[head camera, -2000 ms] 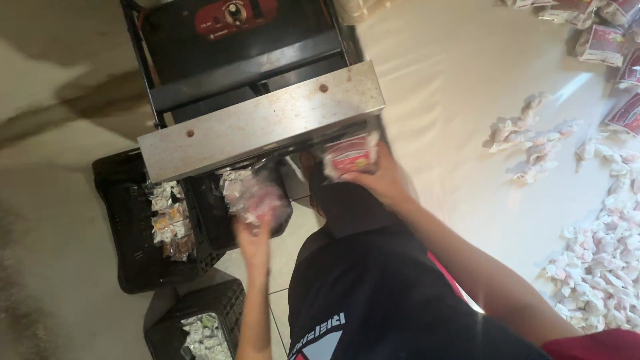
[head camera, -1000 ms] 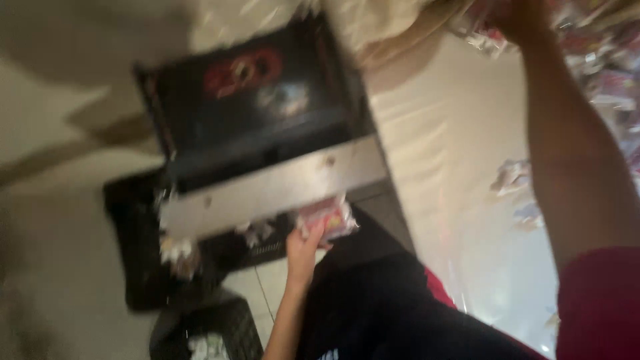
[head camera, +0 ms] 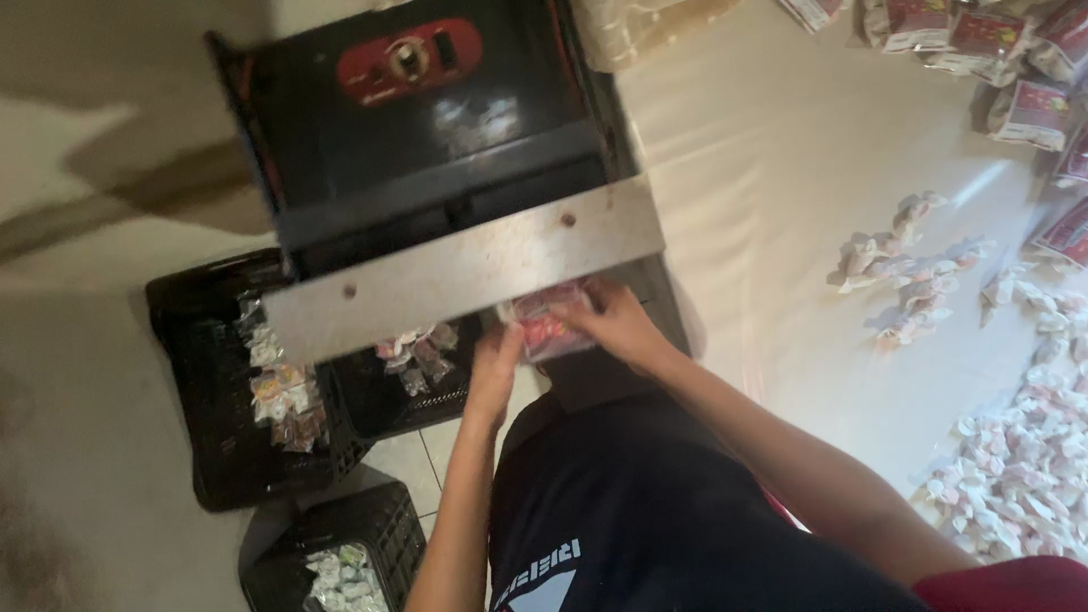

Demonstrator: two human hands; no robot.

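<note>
Both my hands hold a clear plastic packet with red and pink print at the front edge of a black sealing machine. My left hand grips its left side, and my right hand grips its right side with thumb and fingers. The packet's upper edge lies at the lower edge of the machine's metal bar; whether it goes under the bar cannot be told. A red panel with a round knob sits on the machine's top.
Black plastic crates with small packets stand at lower left; another crate is nearer. On the pale covered table at right lie filled printed packets, a few wrapped sweets and a large pile of wrapped sweets.
My right hand has come back from the filled packets at upper right to the machine and now grips the packet with my left hand. One second ago only my left hand held a packet there.
</note>
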